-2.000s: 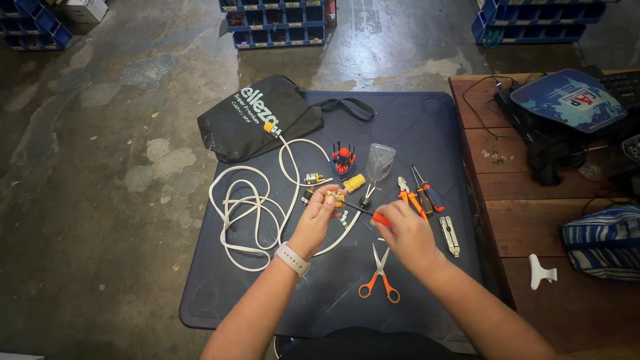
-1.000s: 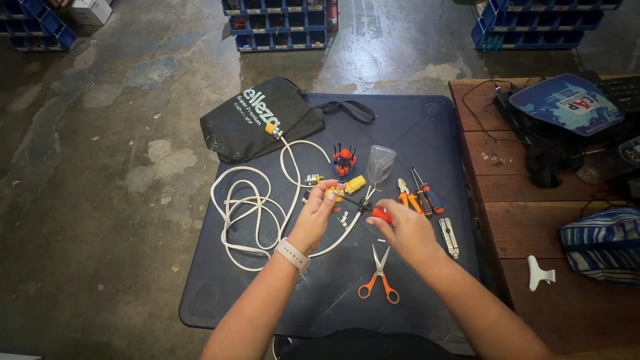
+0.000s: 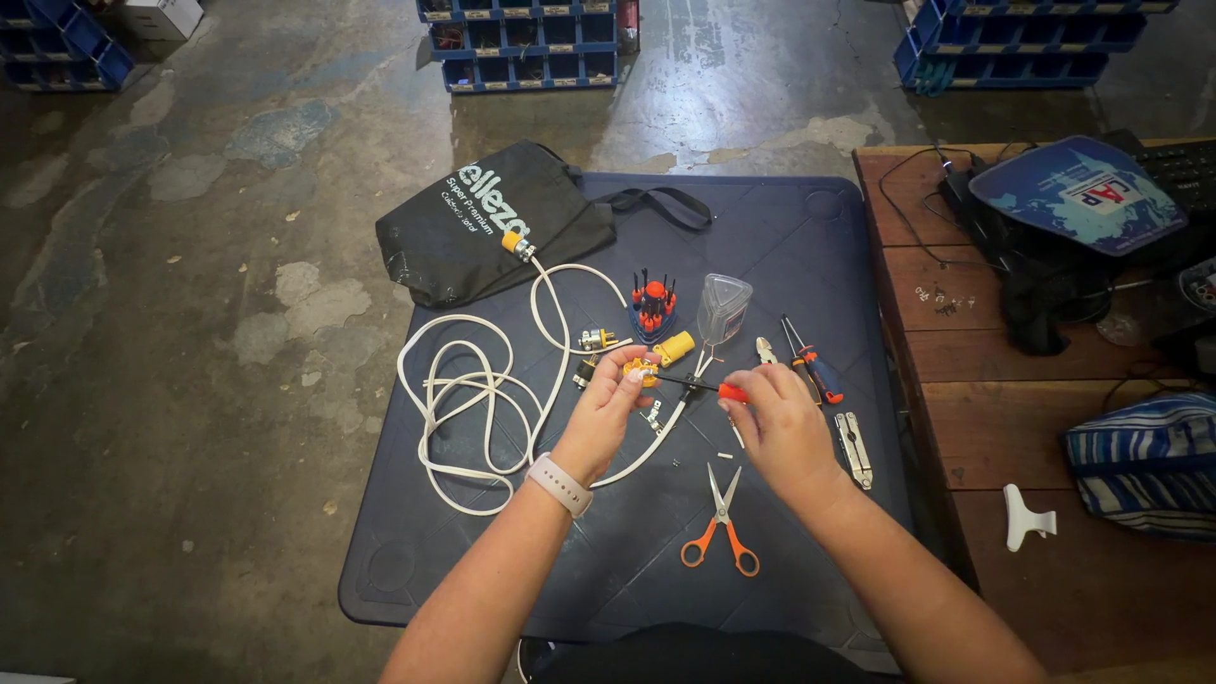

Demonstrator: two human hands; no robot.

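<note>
My left hand [image 3: 613, 399] pinches a small yellow electrical connector part [image 3: 642, 371]. My right hand [image 3: 784, 418] grips the red handle of a screwdriver [image 3: 731, 391], whose dark shaft points left to the yellow part. Just behind lie a yellow connector housing [image 3: 675, 348], a metal-and-yellow plug [image 3: 597, 338] and a rack of small red-handled screwdrivers [image 3: 654, 309]. A white cable [image 3: 655, 445] with bared wire ends passes under the screwdriver. Another white cable [image 3: 432, 399] lies coiled on the left, with a yellow connector [image 3: 518, 245] on its end. Orange-handled scissors [image 3: 721, 522] lie open nearer me.
The dark folding table [image 3: 456, 579] also bears a black fabric bag [image 3: 484, 228], a clear plastic cover [image 3: 724, 309], pliers [image 3: 766, 351], a blue-and-red screwdriver [image 3: 823, 375] and a multi-tool [image 3: 853, 451]. At right a wooden table [image 3: 988, 399] holds a striped pouch [image 3: 1145, 465] and a white clip [image 3: 1028, 518].
The screwdriver stays at the yellow part throughout. My right hand has shifted slightly and its fingers have changed their hold on the handle.
</note>
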